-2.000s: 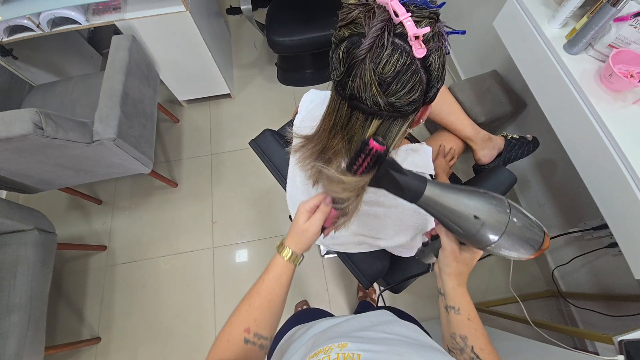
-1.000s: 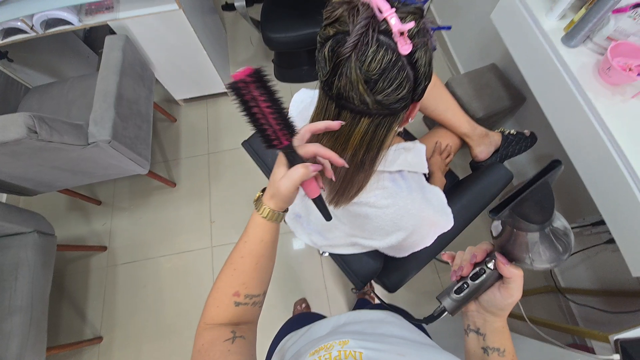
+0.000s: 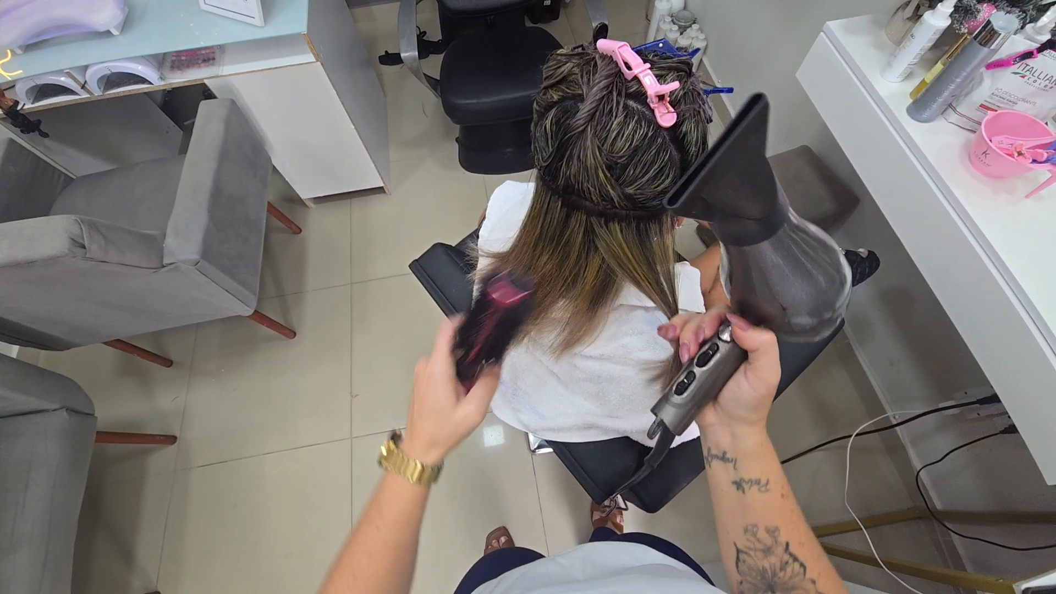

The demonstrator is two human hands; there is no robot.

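My left hand grips a round hairbrush with dark bristles and a pink core, blurred, beside the left edge of a seated person's loose hair. The grey hair dryer is in my right hand, held by its handle, with its flat black nozzle pointing up and left near the back of the person's head. Pink clips and a blue clip hold the upper hair. A white towel covers the person's shoulders and back.
The person sits in a black chair. At right stands a white counter with bottles and a pink bowl; cables hang below it. Grey armchairs and a white desk are at left, a black salon chair beyond.
The brush was in the hair two seconds ago, then raised upright left of it; now it is lower beside the hair tips. The dryer has swung from the far right to the head.
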